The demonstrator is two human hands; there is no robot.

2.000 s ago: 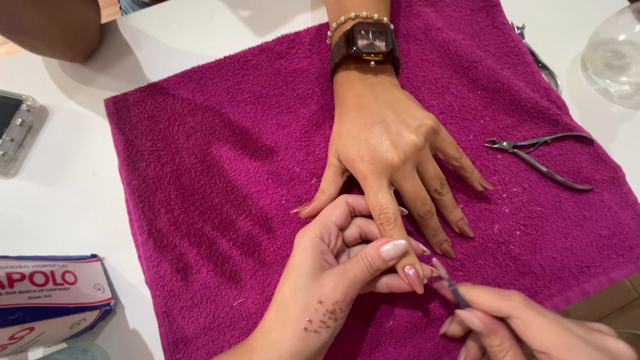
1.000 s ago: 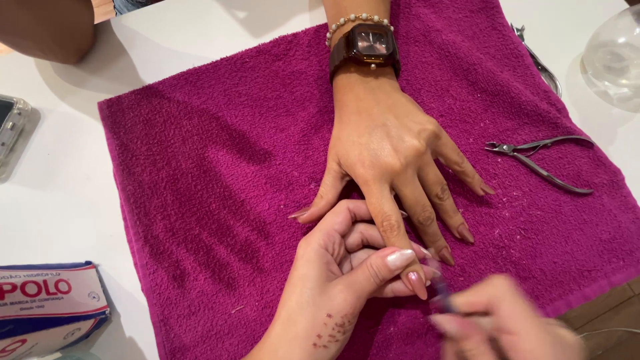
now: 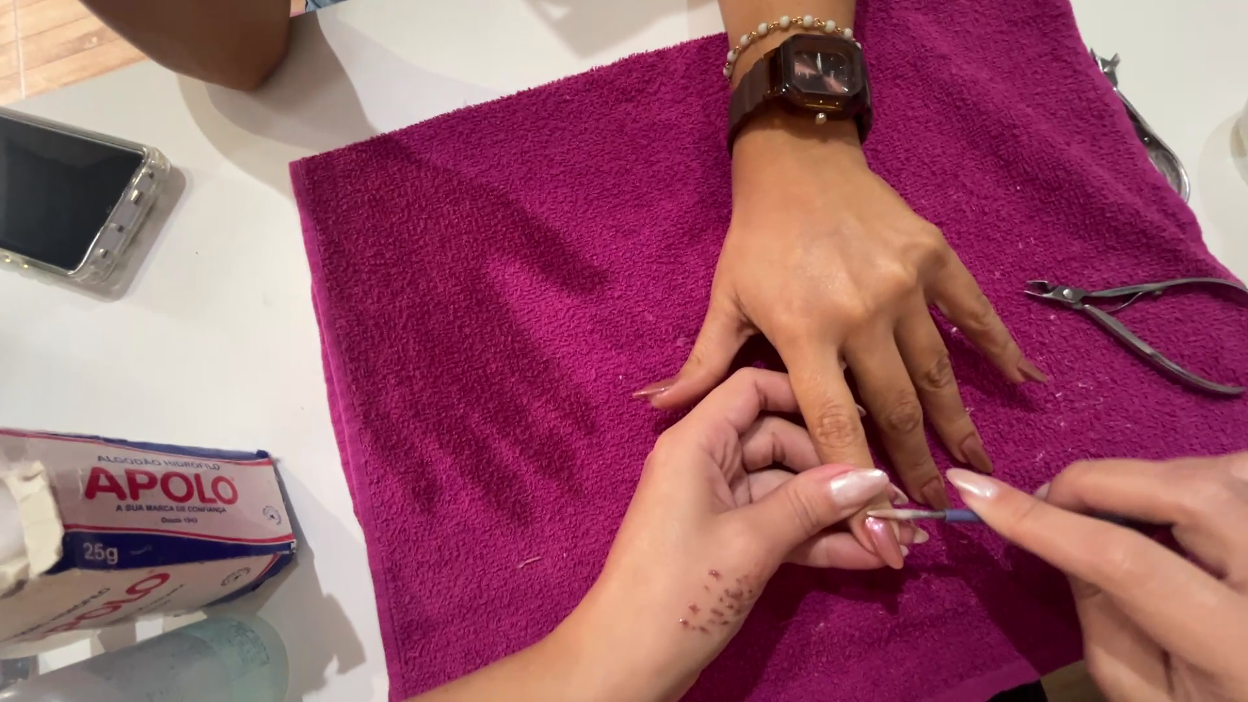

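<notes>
My left hand [image 3: 741,497] grips the index finger [image 3: 829,414] of another person's hand, which lies palm down on a magenta terry towel [image 3: 468,390]. The thumb presses near that finger's glossy pink nail [image 3: 883,542]. From the right, my right hand [image 3: 1141,556] holds a thin brush [image 3: 960,515] with a blue handle, its tip at the base of that nail. The person's hand [image 3: 829,253] has long pointed nails and wears a dark watch [image 3: 819,78] and a beaded bracelet [image 3: 790,24]. Cuticle nippers [image 3: 1121,312] lie on the towel at the right.
At the left on the white table [image 3: 234,380] are a phone in a clear case [image 3: 68,195], an Apolo cotton box [image 3: 175,507] and a pale greenish translucent container [image 3: 195,663]. A metal tool [image 3: 1146,136] lies by the towel's right edge. A person's arm [image 3: 205,39] is at upper left.
My right hand was blurred in motion a second ago; now the brush tip is level at the base of the nail. My left hand keeps its hold on the finger.
</notes>
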